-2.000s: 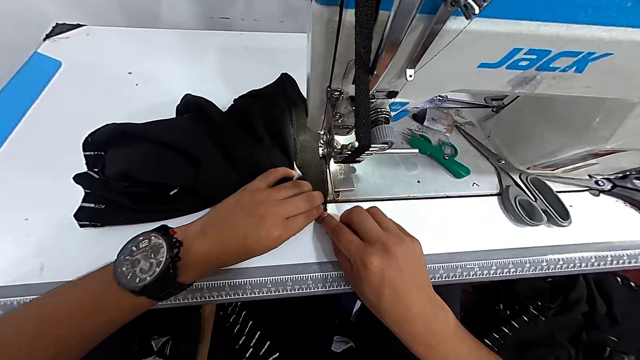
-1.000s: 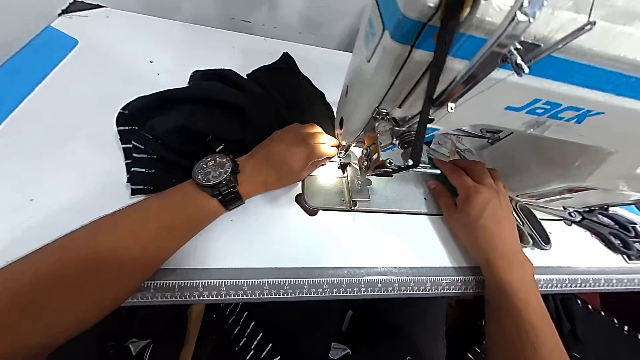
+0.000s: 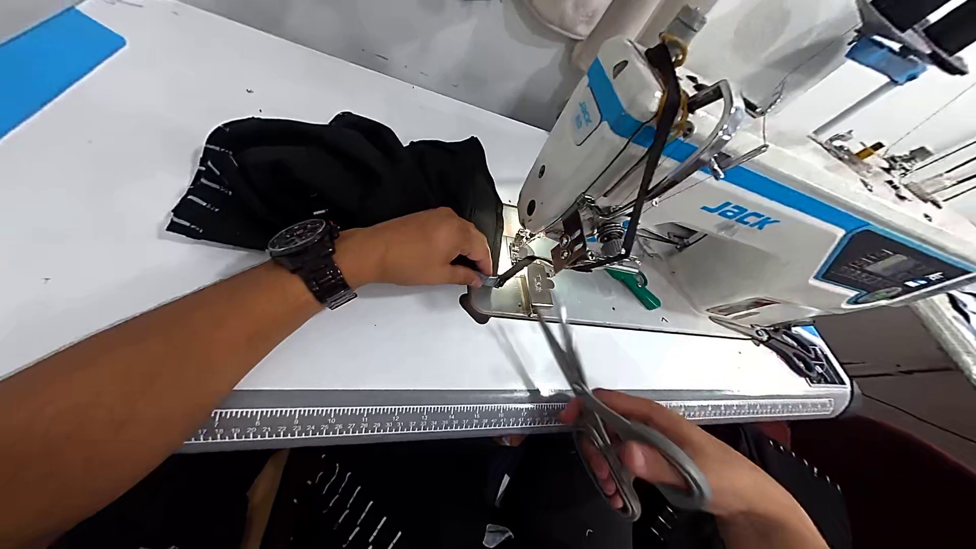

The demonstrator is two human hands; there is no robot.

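With a dark watch on its wrist, my left hand (image 3: 427, 250) pinches the end of a black tape (image 3: 518, 268) just left of the needle area of a Jack sewing machine (image 3: 762, 206). The tape runs from my fingertips toward the presser foot. Behind that hand a black garment (image 3: 328, 171) with white marks along its left end lies bunched on the white table. My right hand (image 3: 686, 450) has its fingers in the grey handles of a pair of scissors (image 3: 579, 381). The blades are slightly apart and point up toward the metal plate, near its front edge.
Green thread snips (image 3: 637, 288) lie on the machine bed. Another pair of dark-handled scissors (image 3: 797, 354) is at the table's right end. A ruler strip (image 3: 381, 423) runs along the front edge. More black fabric (image 3: 427, 488) with white marks hangs below the table.
My right hand, over the machine bed a second ago, is now nearer the front edge and holds the grey scissors, which lay on the table two seconds ago. The view has shifted and tilted.
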